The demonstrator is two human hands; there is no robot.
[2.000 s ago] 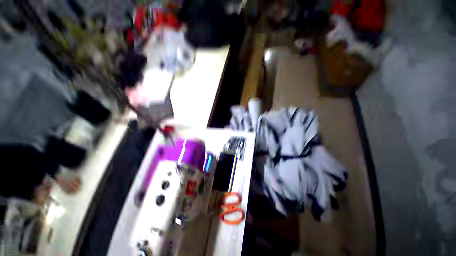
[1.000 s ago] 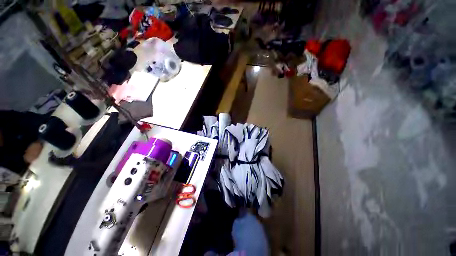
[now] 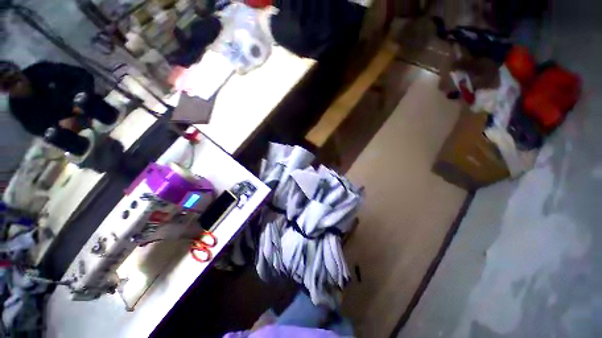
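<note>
A large bundle of pale grey-white panels with dark edges [image 3: 317, 204] stands beside the right edge of the machine table [image 3: 228, 162]. A dark tie strip [image 3: 300, 230] goes round its middle, and the panels fan out above and below it. Blue-grey cloth and lilac cloth [image 3: 284, 331], seemingly the wearer's clothing, show below the bundle at the bottom edge. I make out neither my left hand nor my right hand. A small pale patch beside the lilac cloth is too blurred to name.
The white sewing machine with a purple end [image 3: 125, 228], a dark phone [image 3: 218, 210] and orange-handled scissors [image 3: 204, 246] are on the table. A brown carton [image 3: 472, 155] with cloth stands at the right by the wall. A person in dark clothing [image 3: 53, 96] is at the far left.
The view has shifted and tilted. The bundle's panels look more folded over than a second ago. Lilac cloth shows more at the bottom edge.
</note>
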